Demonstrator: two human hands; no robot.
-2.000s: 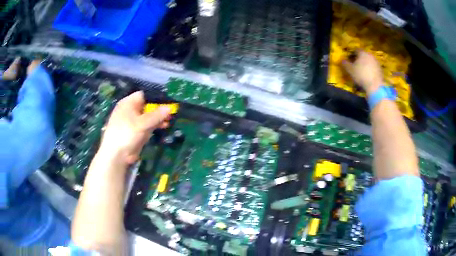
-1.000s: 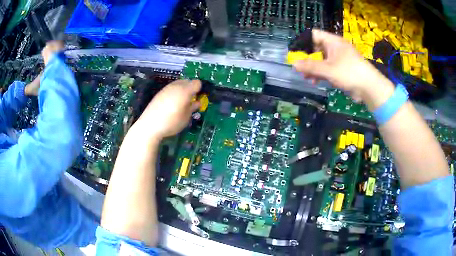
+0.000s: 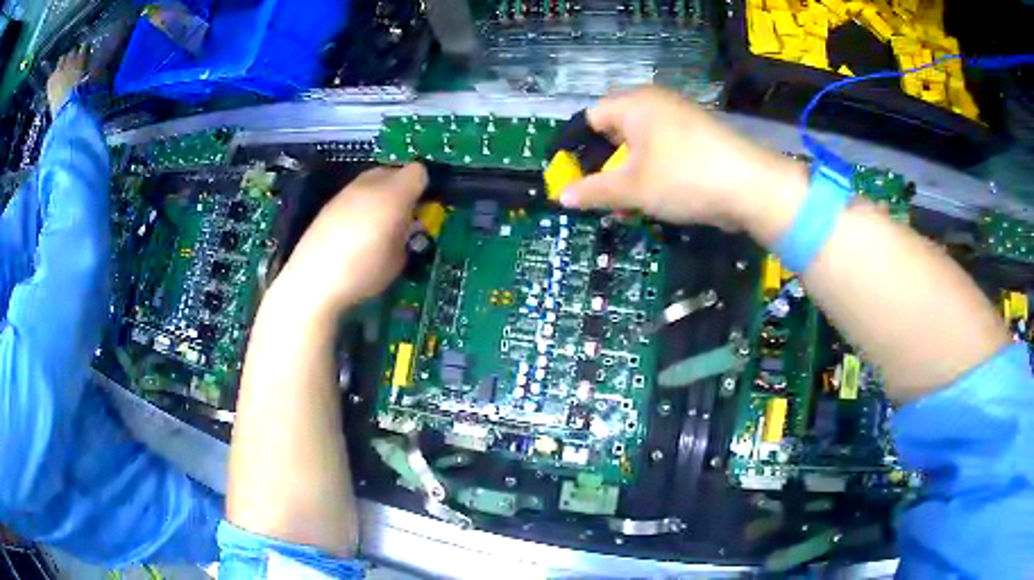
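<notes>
A large green circuit board (image 3: 488, 329) lies in a black carrier in front of me. My left hand (image 3: 369, 227) is at its upper left corner, fingers curled down beside a yellow block (image 3: 431, 218); its fingertips are partly hidden, so I cannot tell if it grips the block. My right hand (image 3: 646, 147), with a blue wrist band, is over the board's upper edge. It holds yellow capacitors (image 3: 562, 176) and something black between thumb and fingers. Another yellow block (image 3: 403, 365) stands at the board's left edge.
A bin of yellow blocks (image 3: 788, 34) is at the upper right, a blue bin (image 3: 227, 51) at the upper left. A green strip (image 3: 465, 141) runs along the carrier's far edge. Other boards lie left (image 3: 187, 272) and right. Another person's blue sleeve (image 3: 57, 340) is at left.
My right hand has come from the yellow bin to the board's upper edge, carrying yellow pieces. My left hand has stayed at the upper left corner. The other person's arm has shifted left.
</notes>
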